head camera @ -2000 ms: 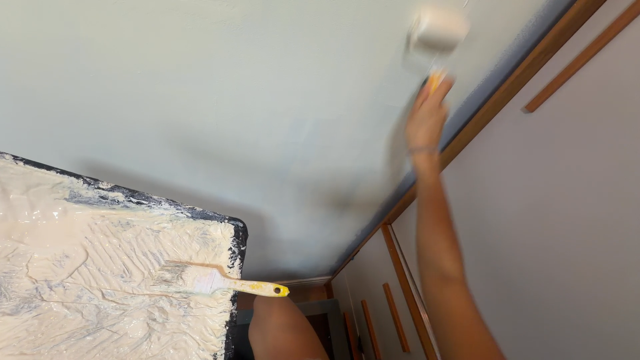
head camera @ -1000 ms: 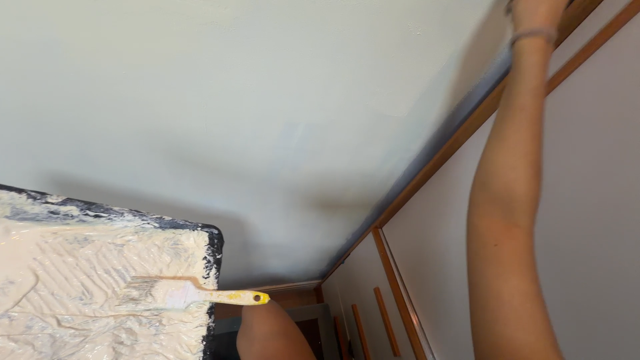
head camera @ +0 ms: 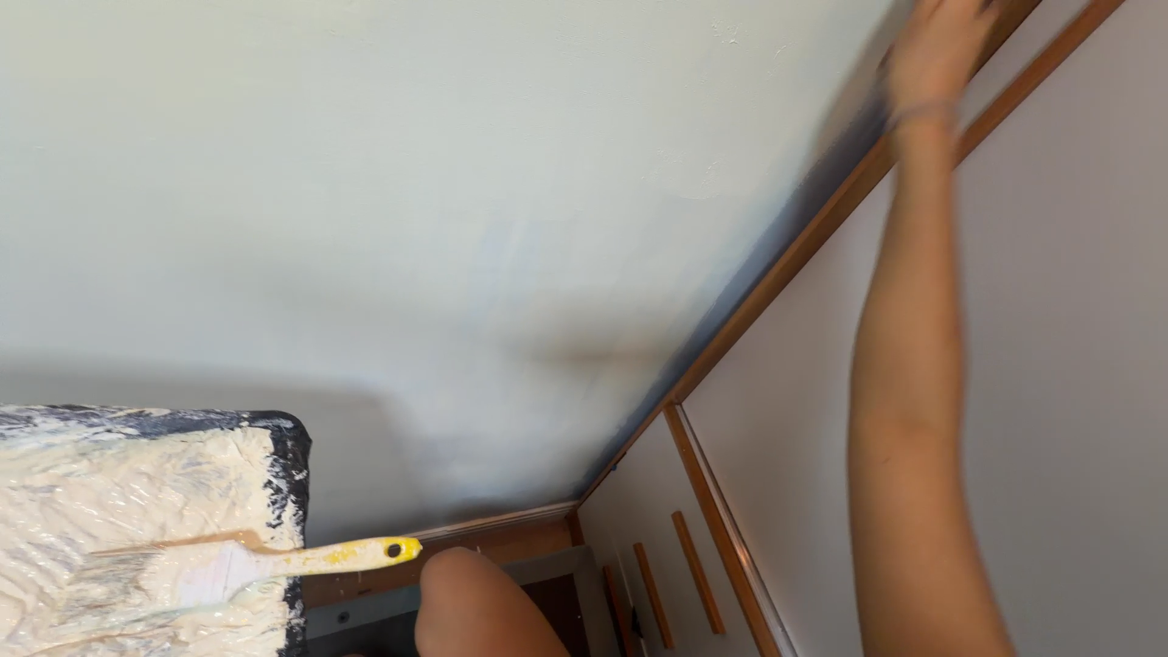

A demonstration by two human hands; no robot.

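Observation:
My right hand (head camera: 940,59) is at the top right, blurred, beside the wall (head camera: 456,182) and the wooden trim (head camera: 803,246). Its fingers are cut off by the frame's top edge, and whatever it holds is out of sight. At the lower left, a black paint tray (head camera: 292,456) is coated with thick cream paint. A flat paintbrush (head camera: 338,557) with a yellow-tipped handle lies across it, its bristles in the paint and its handle end sticking out over the tray's right edge. My left hand is not in view.
White panels (head camera: 1049,365) framed in brown wood run along the right, with short wooden strips (head camera: 698,573) lower down. A dark blue band (head camera: 757,265) of wall borders the trim. My bare knee (head camera: 484,607) shows at the bottom, near a grey-edged dark object (head camera: 557,584).
My right hand, seen two seconds ago with a paint roller against the wall, has moved up and right to the wooden trim; the roller is now out of view. The brush still lies on the tray.

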